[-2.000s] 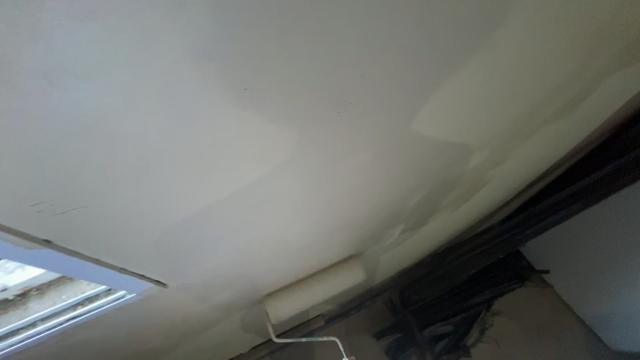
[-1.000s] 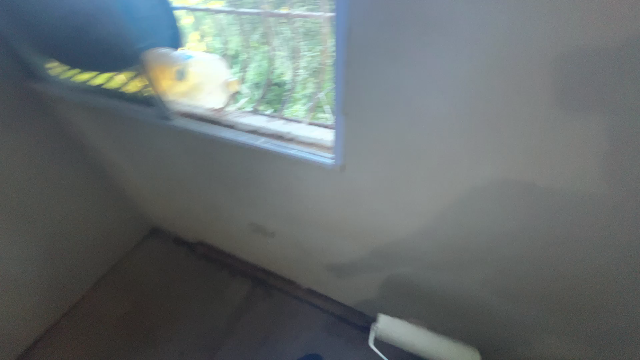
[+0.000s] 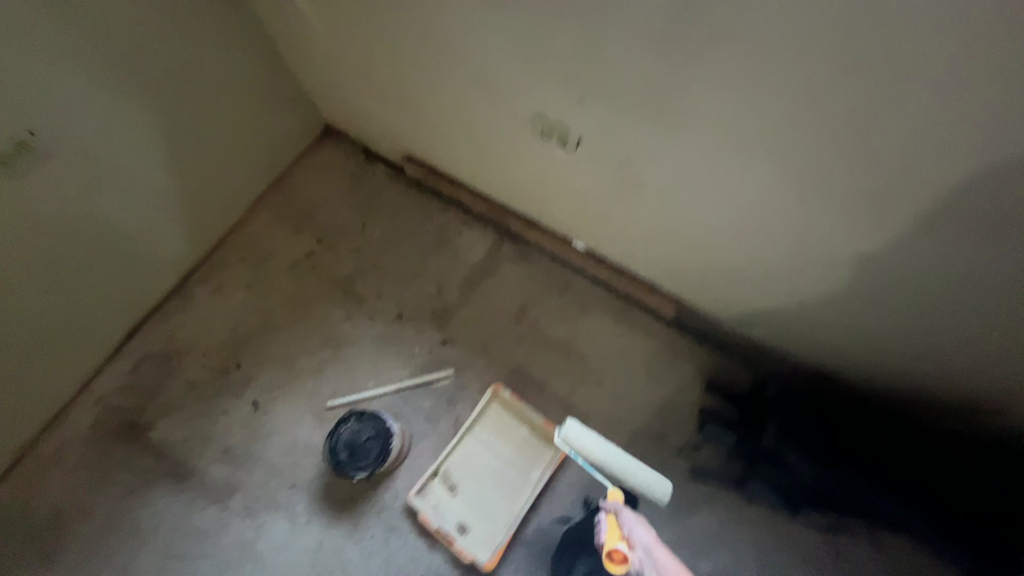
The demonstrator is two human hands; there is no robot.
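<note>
Low at the right of centre, my right hand (image 3: 628, 532) grips the yellow-orange handle of a paint roller (image 3: 616, 460). The roller's pale sleeve points down to the right, and its frame crosses near the right rim of a paint tray (image 3: 436, 458). That tray has orange edges and pale paint inside, and it lies on the floor. Left of it stands a bucket (image 3: 364, 445) with a dark top. A thin pale stick (image 3: 390, 388) lies just beyond the bucket. My left hand is out of view.
A dark object (image 3: 576, 552) is partly hidden behind my right hand. A brown wooden strip (image 3: 544, 240) runs along the foot of the right wall (image 3: 704, 160). The left wall (image 3: 104, 200) meets it in a corner. Deep shadow and dark, indistinct things (image 3: 768, 448) lie at the right.
The view has swung down from the wall and window to the floor. The roller, against or near the wall in the first frame, is now over the floor beside the tray.
</note>
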